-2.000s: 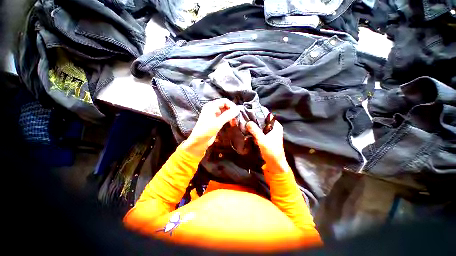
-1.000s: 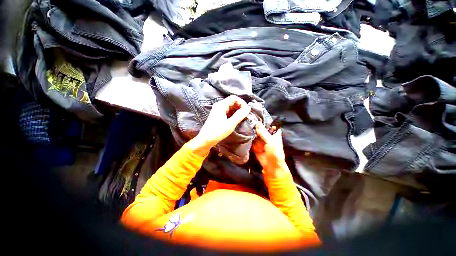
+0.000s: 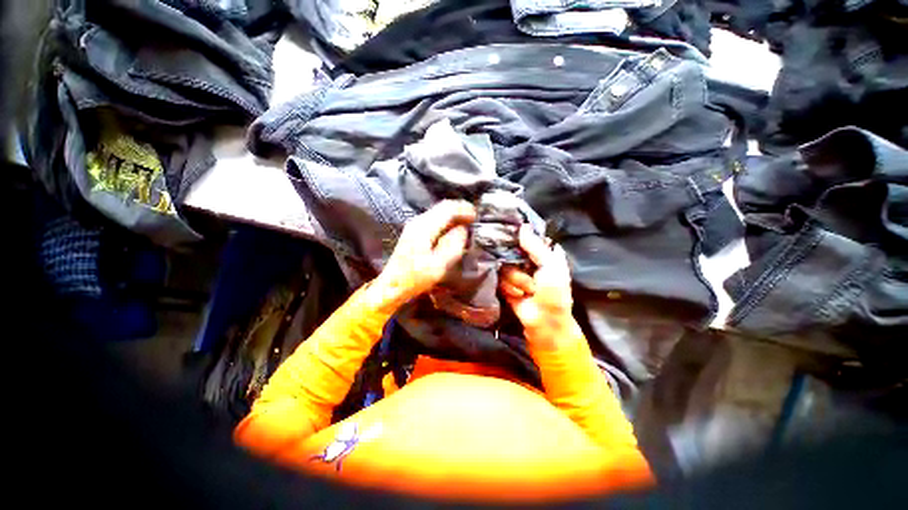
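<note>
A dark grey denim jacket (image 3: 622,239) lies across the near edge of the table, with part of it bunched up in front of me. My left hand (image 3: 430,245) pinches the bunched paler grey cloth from the left. My right hand (image 3: 538,278) grips the same cloth from the right, its fingers curled, a short gap from my left hand. A stitched fold of the cloth (image 3: 498,237) shows between the hands. Whether my right hand also holds a small tool cannot be made out.
More dark jackets are heaped at the left (image 3: 189,70) and right (image 3: 826,259). A yellow-gold print (image 3: 129,171) shows on the left one. The whitish table (image 3: 244,189) shows between garments. Light blue denim (image 3: 572,18) lies at the back. Dark cloth hangs below the table edge at left.
Both hands have kept hold of the bunched cloth and shifted slightly. My right hand has turned, its fingers now curled over the cloth. The dark thing at its fingers earlier no longer shows clearly.
</note>
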